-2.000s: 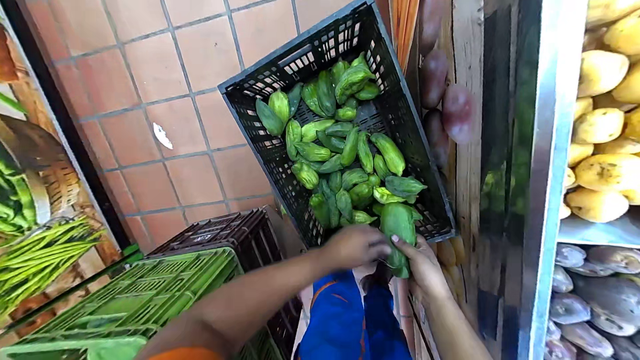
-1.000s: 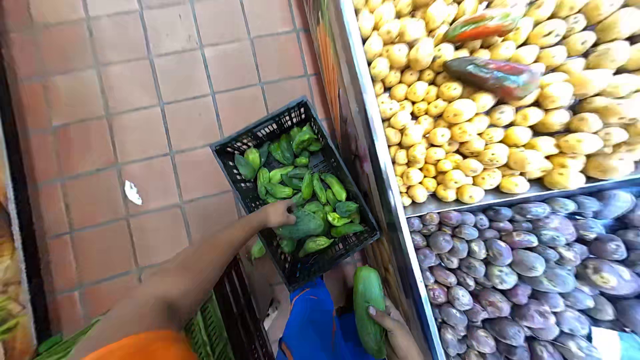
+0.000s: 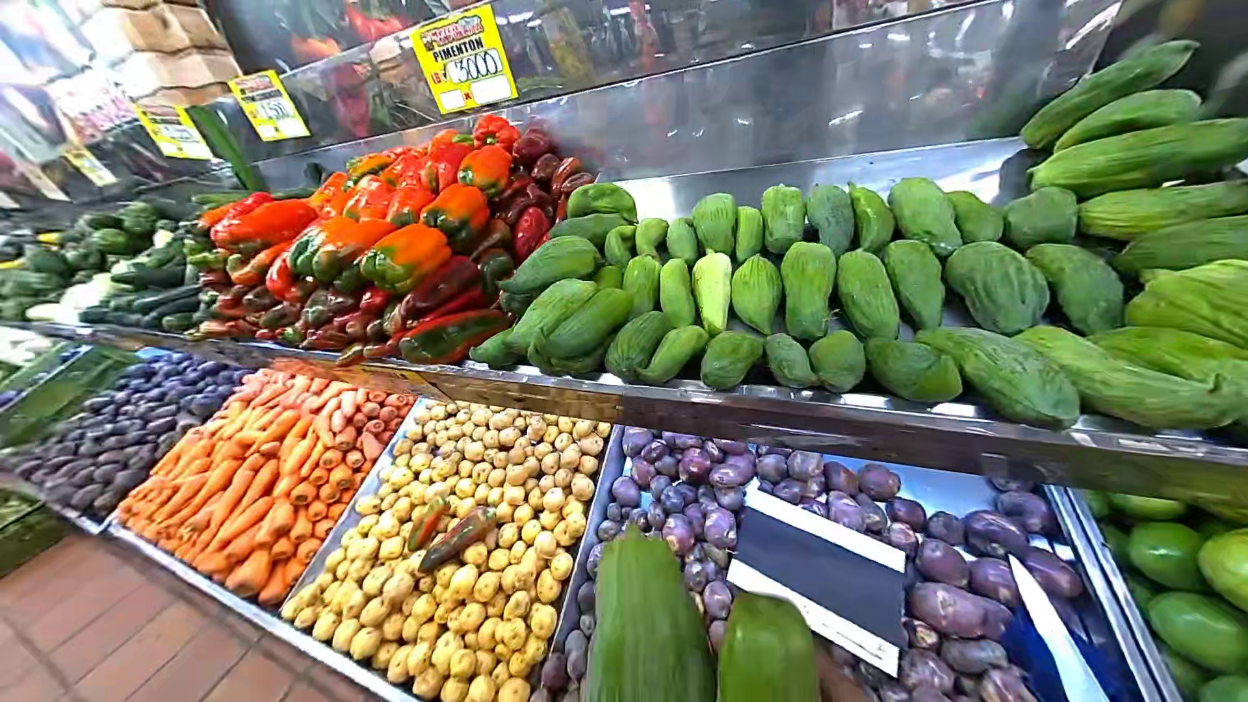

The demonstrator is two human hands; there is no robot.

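Two green gourds rise from the bottom edge of the head view, a long one [image 3: 648,619] and a shorter one [image 3: 767,648] beside it on the right. A small part of my right hand [image 3: 838,681] shows against the right side of the shorter gourd; its fingers are mostly hidden. My left hand is out of view, so what it holds cannot be seen. On the upper metal shelf, more green gourds [image 3: 807,291] stand and lie in rows, with larger ones [image 3: 1136,156] stacked at the right.
Red and orange peppers [image 3: 400,214] adjoin the shelf gourds. The shelf's front edge [image 3: 780,419] juts over bins of carrots [image 3: 263,478], small yellow potatoes [image 3: 458,575] and purple potatoes [image 3: 960,609]. A dark-and-white card [image 3: 819,575] lies on the purple potatoes. Green fruit [image 3: 1194,590] is at far right.
The view has swung up from the floor and black crate to the display shelves. My left hand, earlier in the crate among the gourds, has left the view. Two gourds are now raised before the bins.
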